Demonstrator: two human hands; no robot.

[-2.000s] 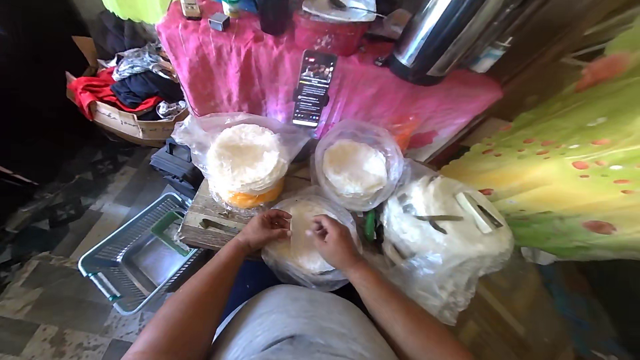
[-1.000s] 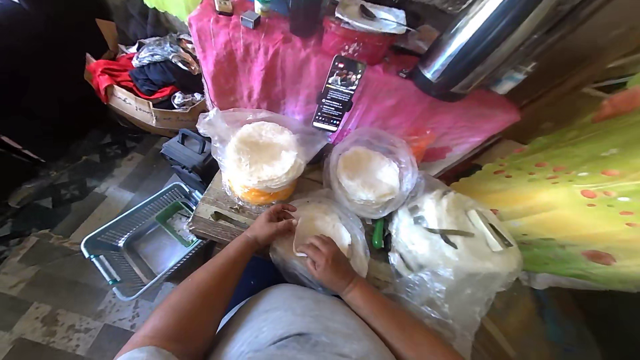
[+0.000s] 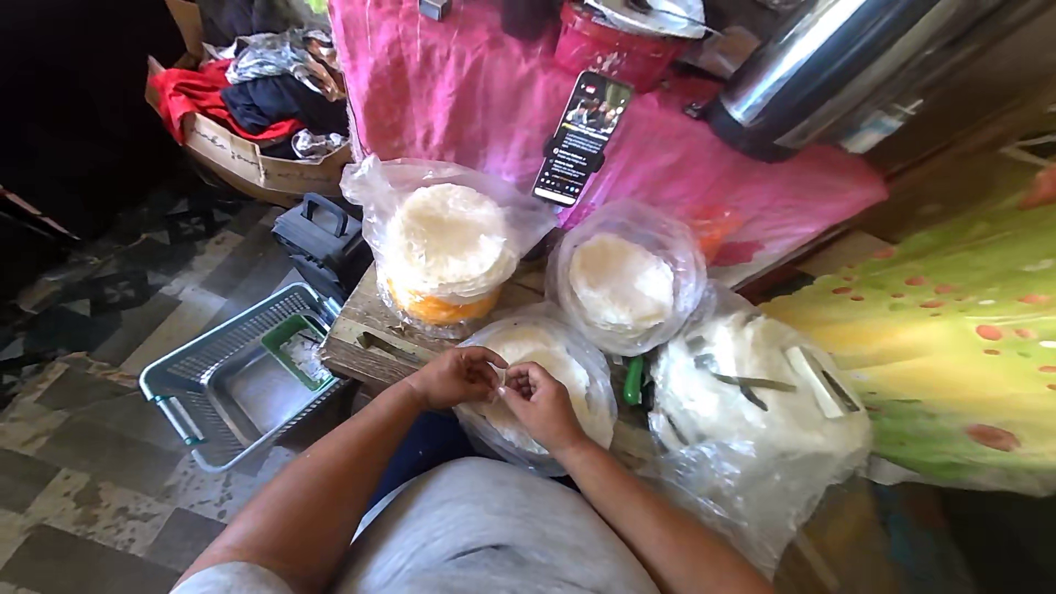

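Note:
My left hand point(image 3: 460, 377) and my right hand point(image 3: 540, 404) meet fingertip to fingertip above the nearest stack of thin pale round sheets point(image 3: 569, 371) in clear plastic. A tiny whitish bit shows between the fingertips; whether one hand or both pinch it, I cannot tell. Behind are a second bagged stack point(image 3: 450, 235), with orange under it, and a third bagged stack point(image 3: 620, 285). At the right lies a plastic-covered white bundle point(image 3: 742, 404) with a dark thin blade-like tool point(image 3: 755, 383) and a pale flat strip point(image 3: 815, 381) on top. A green handle point(image 3: 634, 381) lies between the stacks and the bundle.
The stacks sit on a wooden surface point(image 3: 363, 318). A phone point(image 3: 582, 140) leans by the pink cloth point(image 3: 445, 91), with a red tub point(image 3: 606, 45) and a metal flask point(image 3: 817, 74) behind. On the floor are a plastic basket point(image 3: 169, 412), a dark case point(image 3: 318, 239) and a carton of clothes point(image 3: 239, 169).
My right hand was lower over the nearest stack a second ago, fingers on the sheets; now its fingertips meet those of my left hand. The view has shifted slightly.

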